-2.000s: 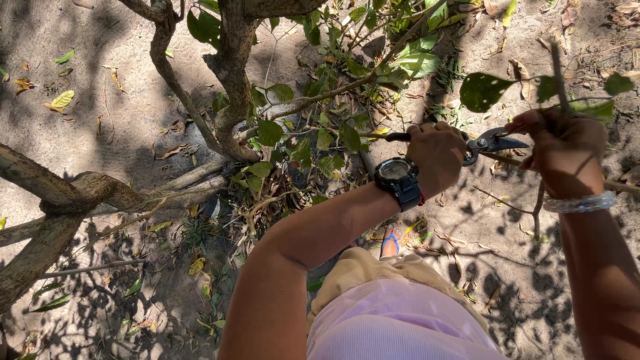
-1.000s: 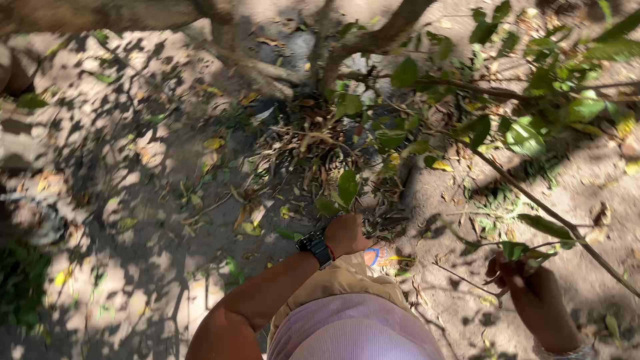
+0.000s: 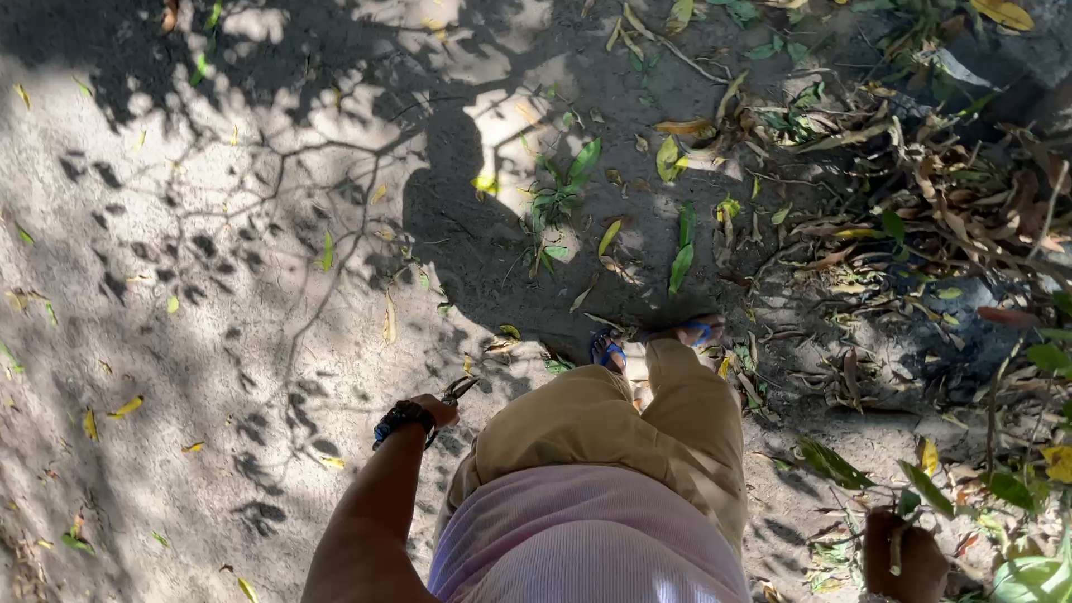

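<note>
My left hand point(image 3: 437, 410), with a dark watch on its wrist, is closed around pruning shears point(image 3: 460, 389) left of my trousers. The metal blades point up and to the right, over bare ground; most of the handles is hidden in the palm. My right hand point(image 3: 904, 554) is low at the right, its fingers curled around a thin woody stem point(image 3: 896, 546). Green leaves point(image 3: 925, 487) hang just above that hand. How far the stem runs past the fist cannot be told.
My feet in blue-strapped sandals point(image 3: 697, 332) stand on sandy soil with scattered leaves. Dry leaf litter and twigs point(image 3: 946, 201) are heaped at the right, and leafy shoots point(image 3: 1026, 490) reach in at the lower right edge. A small green plant point(image 3: 557, 197) grows ahead of my feet.
Two seconds ago the shears were at a branch beside my right hand; now my left hand holds them far from it. The view has swung, and the trunks are out of sight.
</note>
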